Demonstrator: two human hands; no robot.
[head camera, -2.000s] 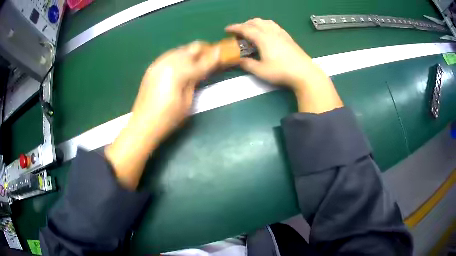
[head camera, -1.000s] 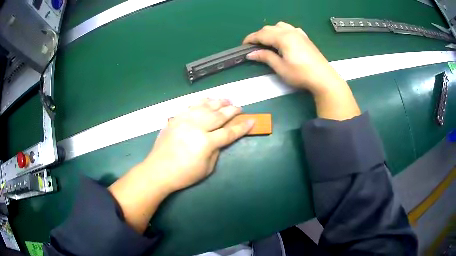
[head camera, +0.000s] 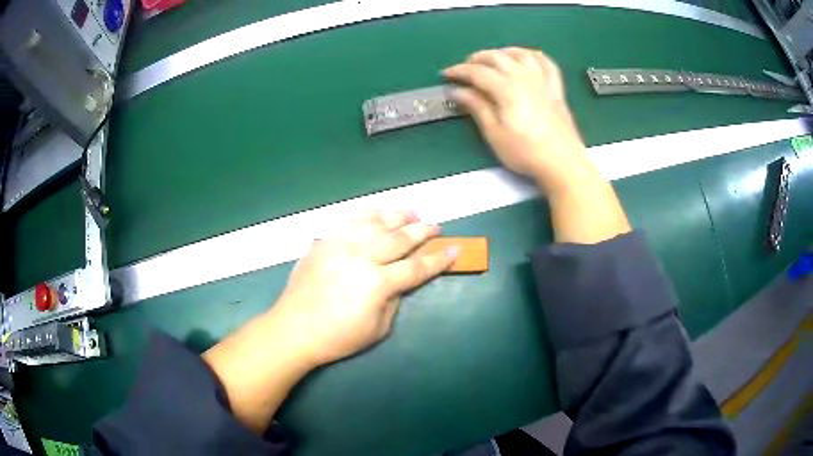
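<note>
A grey metal strip (head camera: 410, 110) with a row of spots lies on the green surface beyond the white stripe. My right hand (head camera: 517, 102) grips its right end from above; the fingers hide that end. An orange block (head camera: 471, 255) lies on the green surface on the near side of the stripe. My left hand (head camera: 357, 280) rests flat over the block's left part, with fingertips on it; that part is hidden.
Joined grey strips (head camera: 642, 82) lie at the upper right. A short dark strip (head camera: 779, 205) lies near the right edge. A grey-white machine (head camera: 58, 67) stands at the left, with a red button (head camera: 45, 297) on its base and a black cable. White stripes (head camera: 205, 249) cross the surface.
Since one second ago, the strip in my right hand has shifted slightly right and turned, showing its spotted face more. Earlier, both hands held the block and strip together; the block now lies under my left hand.
</note>
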